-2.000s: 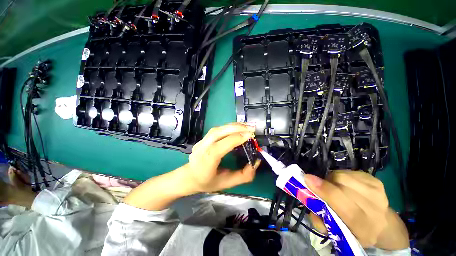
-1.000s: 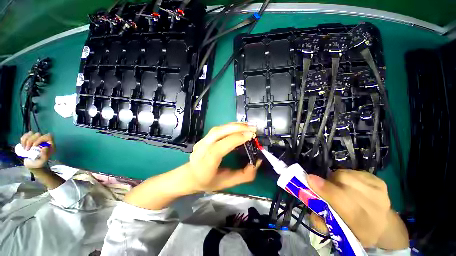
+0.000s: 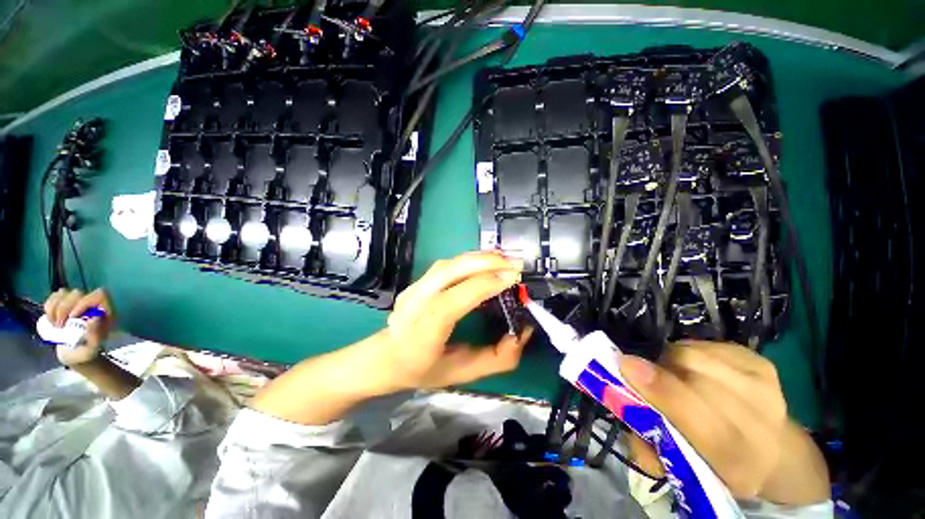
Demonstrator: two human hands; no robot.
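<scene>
My left hand pinches a small black module between thumb and fingers, in front of the right tray's lower left corner. My right hand holds a white, blue and red glue tube. Its white nozzle points up and left, with its tip at red glue on the module's edge. The right black tray holds modules with grey cables on its right side. The left black tray has red-marked modules along its far edge. The tube's rear end is cut off.
A neighbouring person's hand holds a white and blue tube at the left. A loose cable bundle and a white crumpled piece lie left of the trays. A dark tray stack stands far right. Blue plugs hang near my lap.
The neighbour's hand with a tube has come into view at the left. My hands have barely moved; the nozzle stays at the module, its tip shifted very slightly.
</scene>
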